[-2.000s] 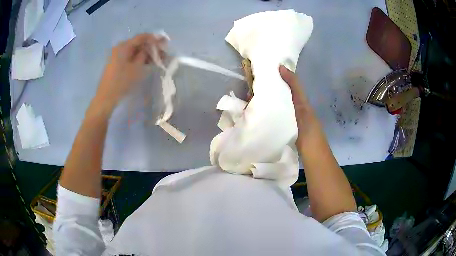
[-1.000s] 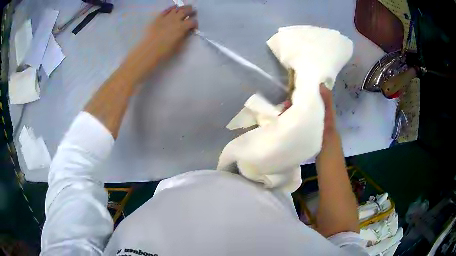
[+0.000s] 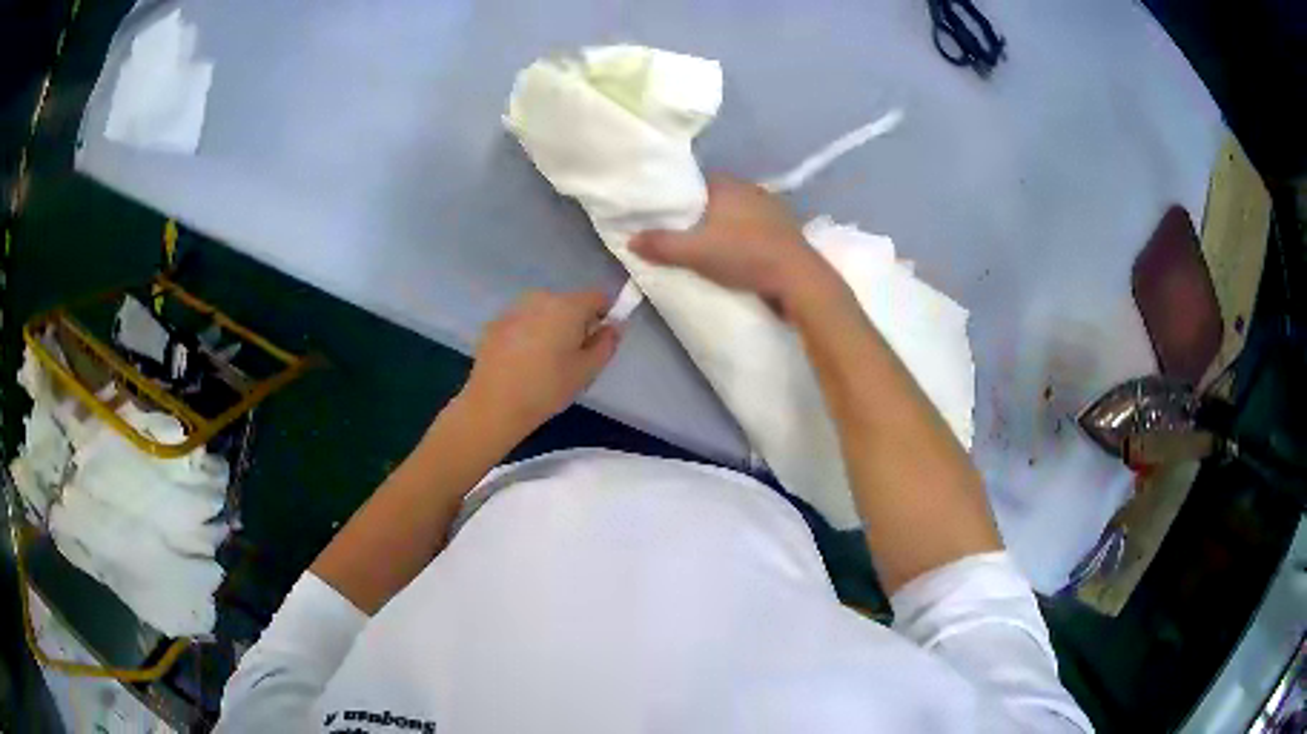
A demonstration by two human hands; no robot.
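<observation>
A thick cream roll of cut fabric pieces [image 3: 616,144] lies slantwise on the table in front of me, its lower end near the table's front edge. My right hand [image 3: 738,244] grips the roll around its middle. My left hand [image 3: 552,344] pinches a narrow white tie strip [image 3: 624,301] just left of the roll. A loose length of white strip also shows beyond my right hand, lying on the table. More cream fabric [image 3: 925,330] spreads out to the right, partly behind my right forearm.
Black shears [image 3: 968,35] lie at the far edge. A steam iron [image 3: 1140,416] and reddish-brown rest pad [image 3: 1178,291] are at the right, by a perforated board [image 3: 1240,215]. White pieces [image 3: 158,89] lie far left. A yellow-framed trolley [image 3: 201,437] with white cloth stands on the floor at left.
The view has turned left. My left hand has come back from the far side to beside the roll, still with the strip. My right hand now lies over the roll, which has tilted the other way.
</observation>
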